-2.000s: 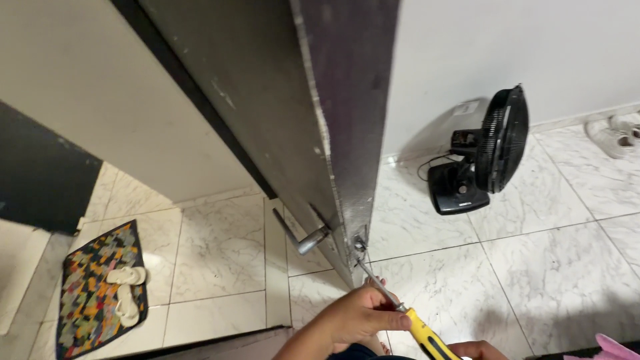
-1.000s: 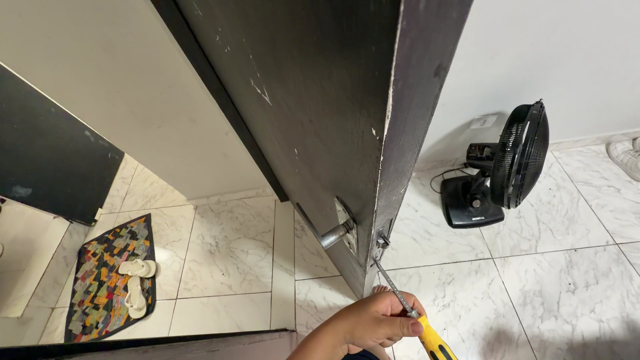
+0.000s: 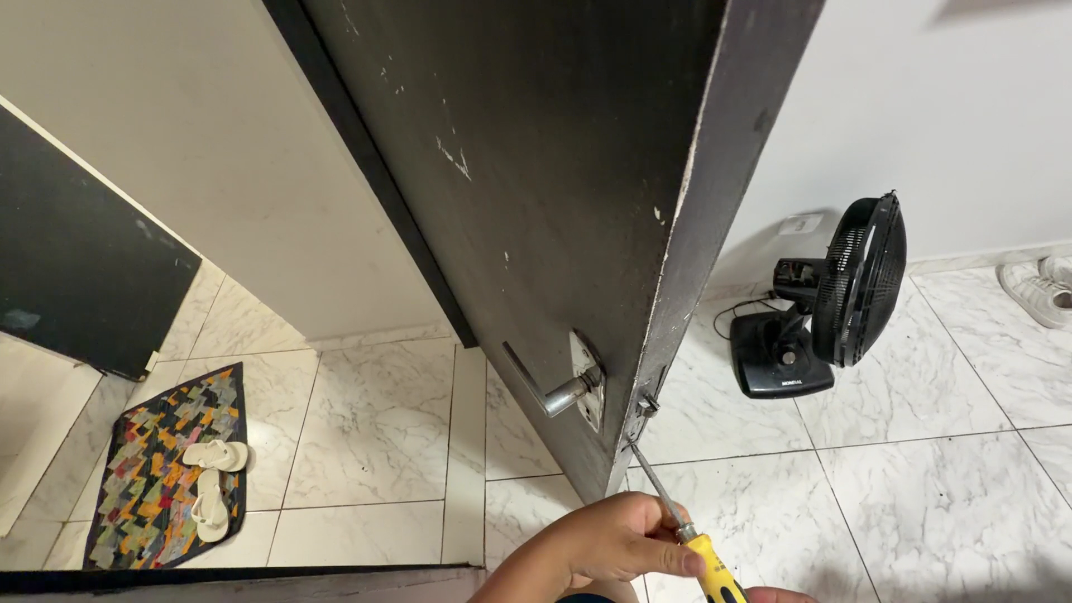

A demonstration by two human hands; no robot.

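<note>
My left hand (image 3: pixel 624 540) pinches the front of a screwdriver (image 3: pixel 713 569) with a yellow and black handle, around its collar and lower shaft. The metal tip meets the edge of a dark door, at the lower end of the lock faceplate (image 3: pixel 634 431), just below the latch bolt (image 3: pixel 647 406). Only some fingers of my right hand (image 3: pixel 779 595) show at the bottom edge, beside the handle; their hold is mostly out of frame. On the door's face, a metal lever handle (image 3: pixel 565 394) stands out from its plate.
The scratched dark door (image 3: pixel 536 193) stands ajar. Right of it are a black fan (image 3: pixel 854 285) on the marble-look tiles and white sneakers (image 3: pixel 1038 293) by the wall. At left, light flip-flops (image 3: pixel 211 502) lie on a patchwork mat (image 3: pixel 151 469), near another dark door (image 3: pixel 75 218).
The view has shifted, showing more of the door's face. My left hand stays on the screwdriver, whose tip remains near the lock edge. Right-hand fingers, out of view one second ago, show again.
</note>
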